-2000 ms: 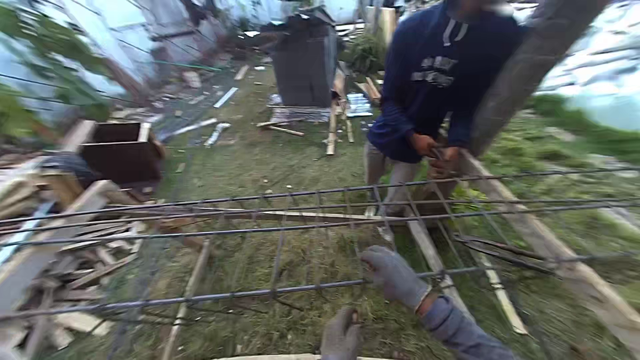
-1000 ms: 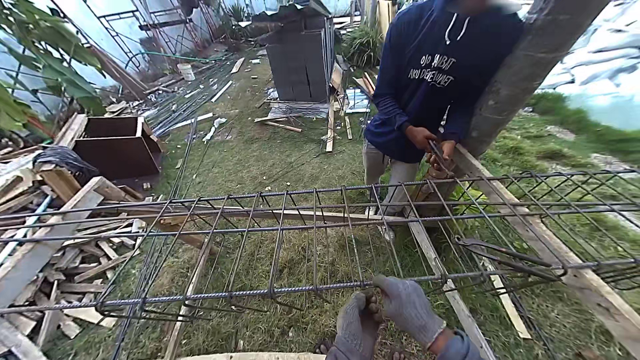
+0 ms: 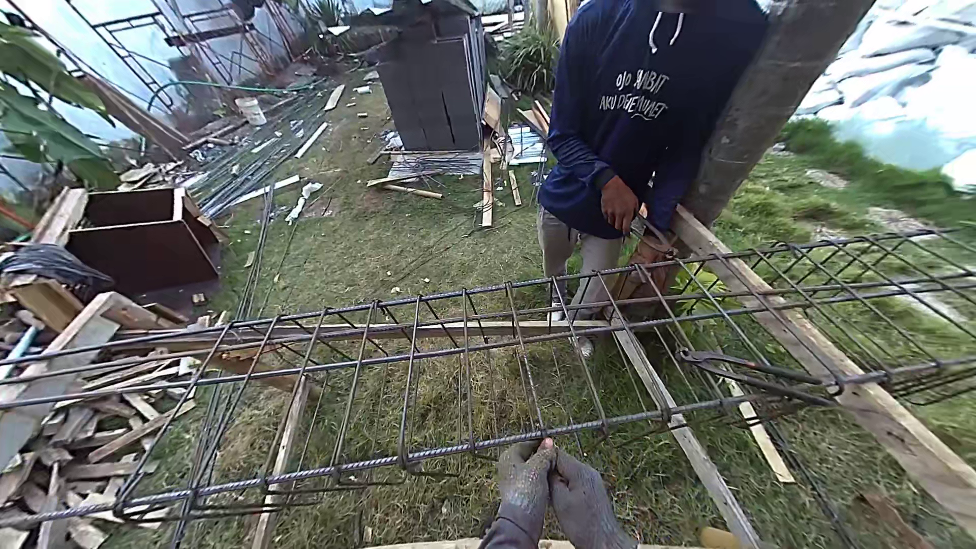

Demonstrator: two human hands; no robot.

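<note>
A long rebar cage of bars and stirrups lies across the view on timber supports. Below its near bar, my gloved left hand has its fingertips up at the bar beside a stirrup. My gloved right hand is against it, fingers bent. Whether either hand pinches a tie wire is too small to tell. A pair of end-cutting pincers rests on the cage to the right. Across the cage, a person in a navy hoodie holds a tool that looks like pincers.
A leaning post rises beside the other person. Sloping timber supports the cage at right. Scrap wood and a dark open box are at left. Loose bars and a dark cabinet stand or lie farther back.
My hands, apart two seconds ago, have come together below the near bar. The right hand has dropped from above that bar. The other person's hands remain around the tool.
</note>
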